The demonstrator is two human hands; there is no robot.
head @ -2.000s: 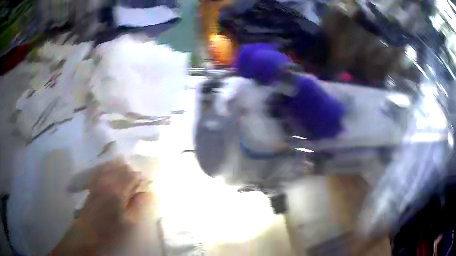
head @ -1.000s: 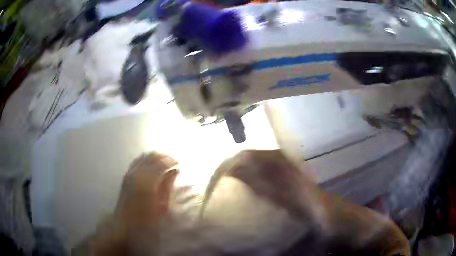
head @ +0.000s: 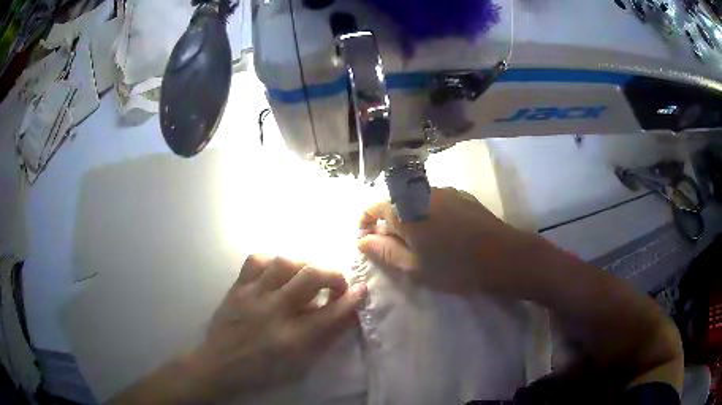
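Note:
A large cream garment panel [head: 150,229] lies flat under the machine head and to its left. A white piece [head: 451,340] with an overlocked edge lies over it on the right, its edge running toward the needle area. My left hand [head: 289,308] presses on the cloth beside that edge, thumb and fingers at it. My right hand [head: 419,237] pinches the white piece's edge just below the dark grey block [head: 408,190]. The sewing machine head [head: 332,87] is above. Glare hides the needle and presser foot.
A grey lamp [head: 196,83] hangs left of the head. Purple fluffy cloth [head: 443,20] is on top. Stacked cut pieces [head: 51,119] lie at the back left. Scissors [head: 673,194] lie at the right. A ruler-marked grey table edge [head: 633,261] runs along the front right.
The view has moved closer to the machine head and steadied. My right hand has moved up to beside the grey block. The white piece's edge now shows between both hands.

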